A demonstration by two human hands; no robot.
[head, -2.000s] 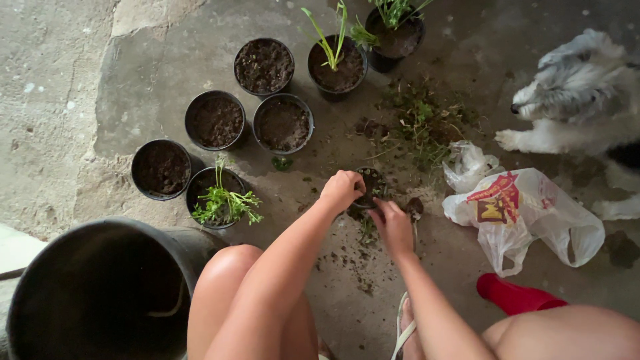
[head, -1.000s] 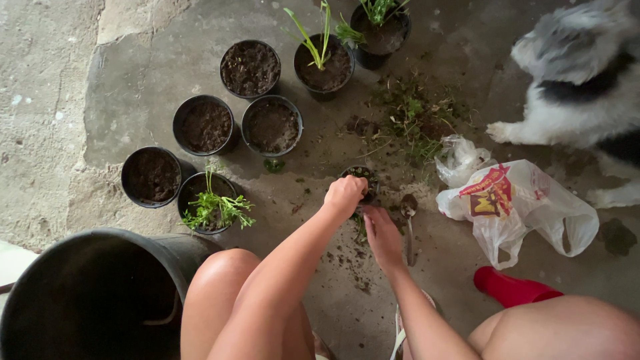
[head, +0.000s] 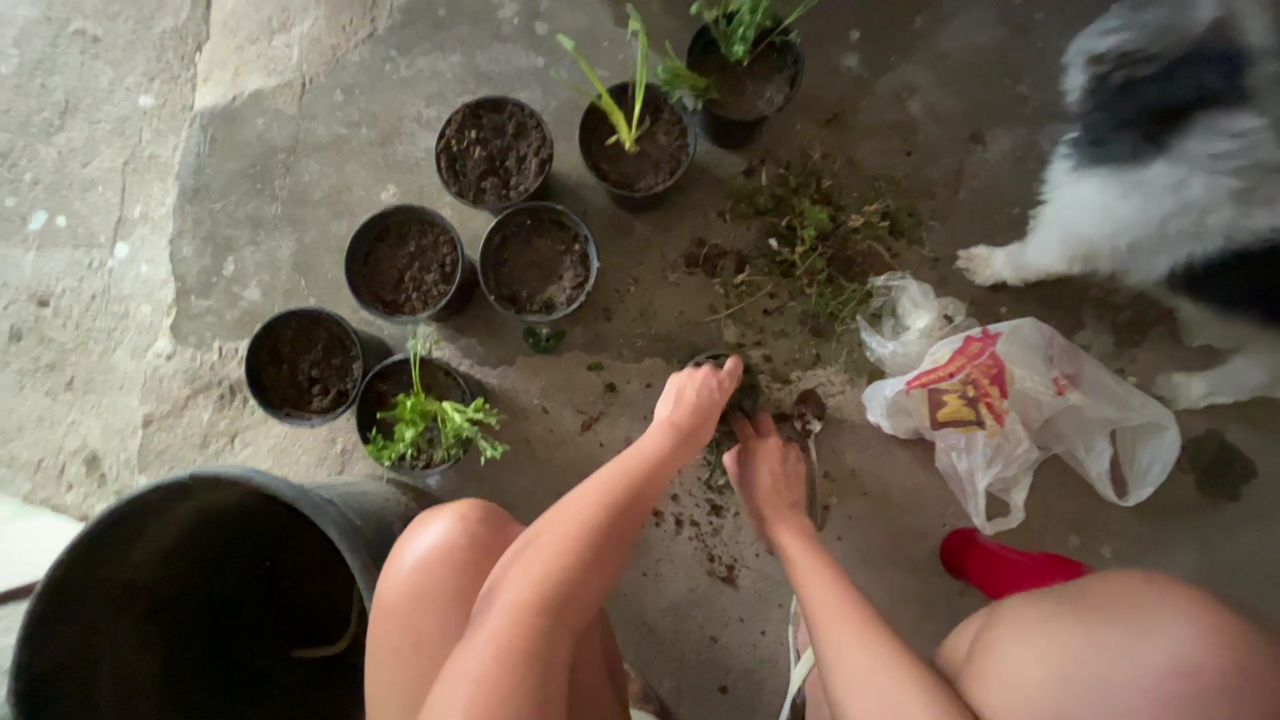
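Observation:
My left hand (head: 697, 402) grips a small dark pot (head: 742, 388) by its upper left side; the hand hides much of it. At the pot's lower edge is my right hand (head: 768, 470), fingers pointing up at it; whether it grips anything is unclear. A metal spoon (head: 812, 440) with soil in its bowl lies just right of that hand. Green sprigs (head: 715, 462) and loose soil (head: 715, 530) are below the pot. A heap of uprooted plants (head: 825, 235) lies above and to the right. Black pots of soil (head: 538, 262) stand at the upper left, some holding green plants (head: 430, 425).
A large black bucket (head: 330, 510) stands at the lower left. To the right lie a clear plastic bag (head: 1060, 400) with red print and a red object (head: 1005, 562). A black and white dog (head: 1150, 200) is at the upper right, one paw near the plant heap.
The dog's head has turned and moved up out of view. My right hand has shifted slightly below the small pot, while my left hand stays at it.

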